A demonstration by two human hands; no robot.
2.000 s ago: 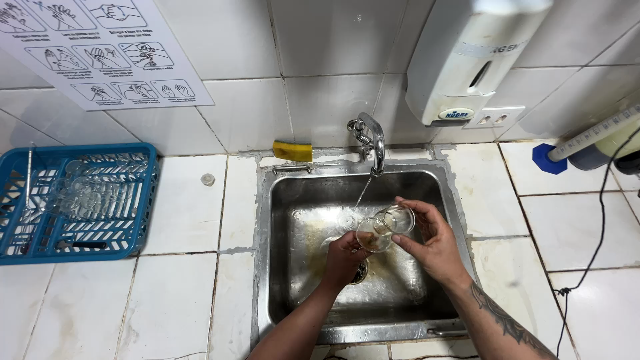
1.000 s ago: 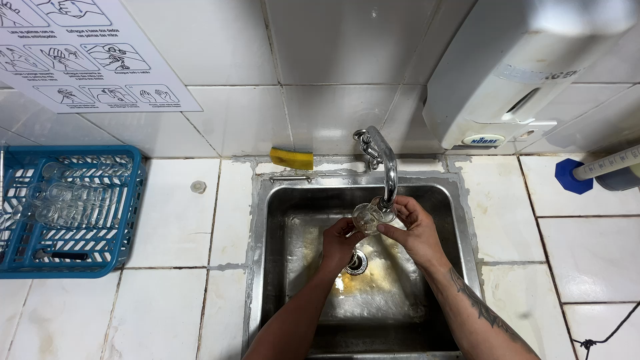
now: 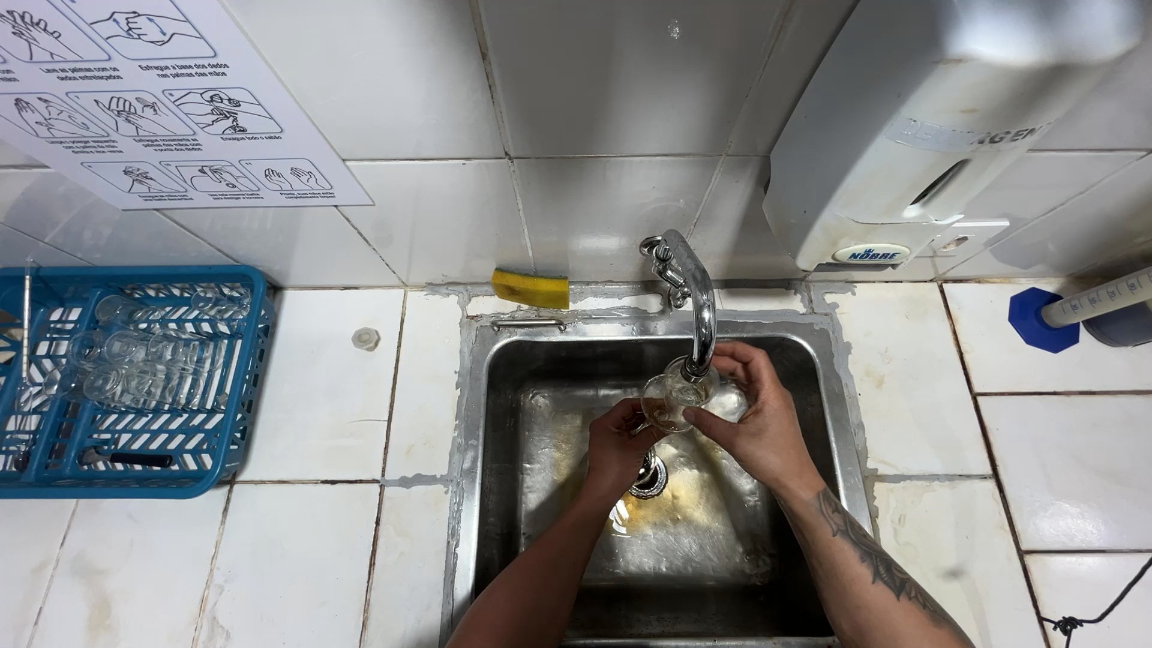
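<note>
Two small round clear glass dishes overlap under the spout of the chrome faucet point(image 3: 698, 306), above the steel sink point(image 3: 837, 486). My left hand point(image 3: 621, 443) grips the lower-left glass dish point(image 3: 664, 409) by its edge. My right hand point(image 3: 754, 416) holds the other glass dish point(image 3: 691, 387), its thumb in front and fingers behind, right at the faucet's mouth. The spout's end hides part of that dish. Below my hands lies the metal drain point(image 3: 648, 475), with yellowish wet patches around it.
A blue plastic rack point(image 3: 256, 378) with glassware stands at left. A yellow sponge point(image 3: 531, 288) rests behind the sink, and a small clear piece point(image 3: 365, 339) lies on the tiled counter. A white wall dispenser point(image 3: 864, 162) hangs at right, above a graduated cylinder with blue base point(image 3: 1044, 319).
Both hands have brought the glass dishes up and under the faucet's mouth; two seconds ago they were lower and in front of the spout. The view has come closer.
</note>
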